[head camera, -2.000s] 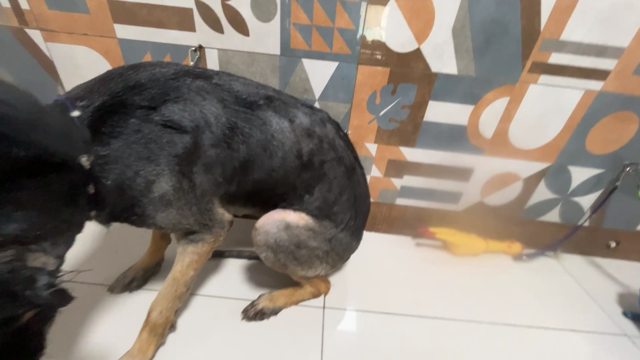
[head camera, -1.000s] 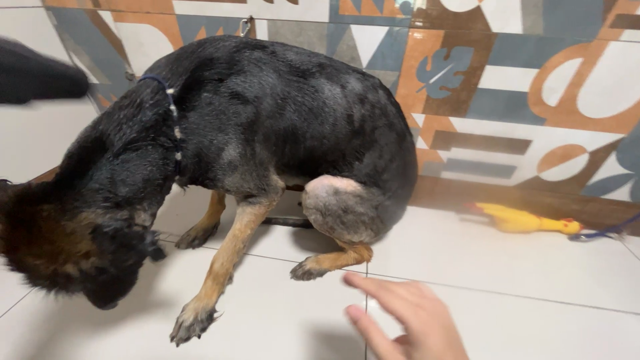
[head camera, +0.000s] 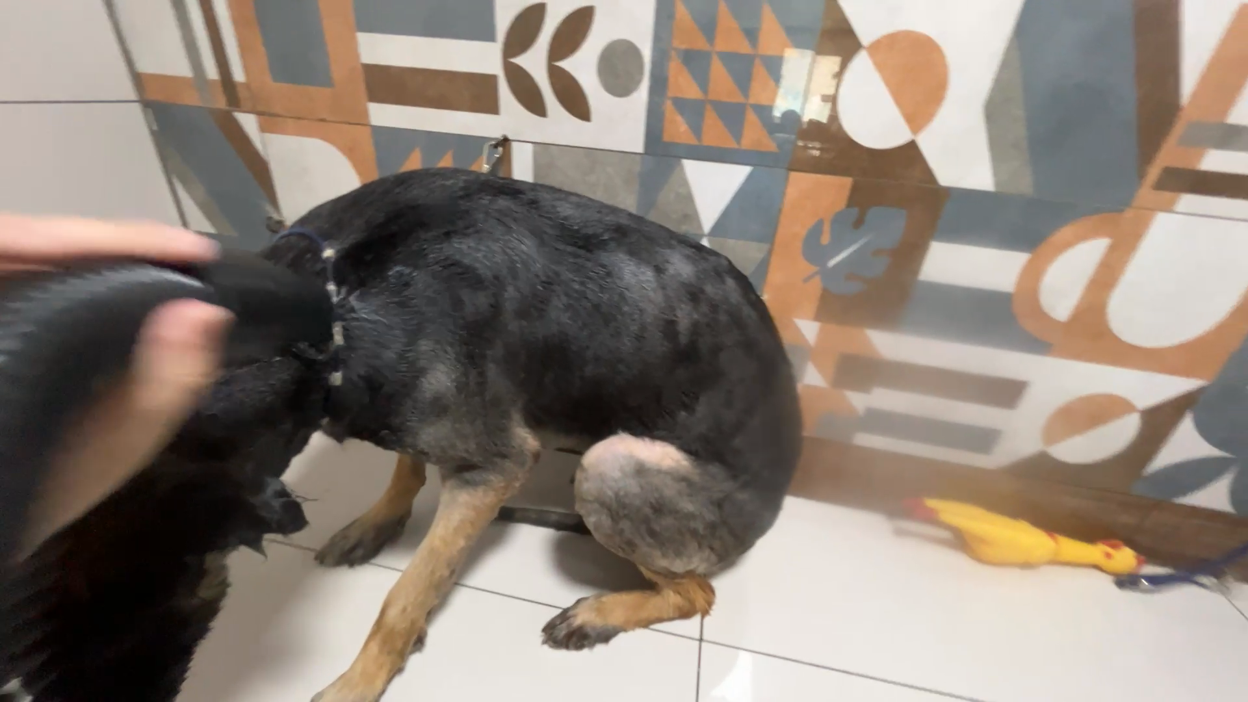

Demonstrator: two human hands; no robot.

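My left hand, blurred at the left edge, grips a black ribbed hose with a dark nozzle. The nozzle's end is at the neck of a black and tan dog, close to a thin cord collar with light beads; whether it touches the fur cannot be told. The dog is crouched on its hindquarters, its head low at the left and partly behind my hand and the hose. A pinkish, thin-haired patch shows on its hind leg. My right hand is out of view.
A patterned tile wall stands close behind the dog, with a metal ring on it. On the white tile floor, a yellow rubber chicken toy lies by the wall, beside a blue cord.
The nozzle, at the upper left a second ago, is now by the dog's neck with my left hand around the hose. My right hand has left the view.
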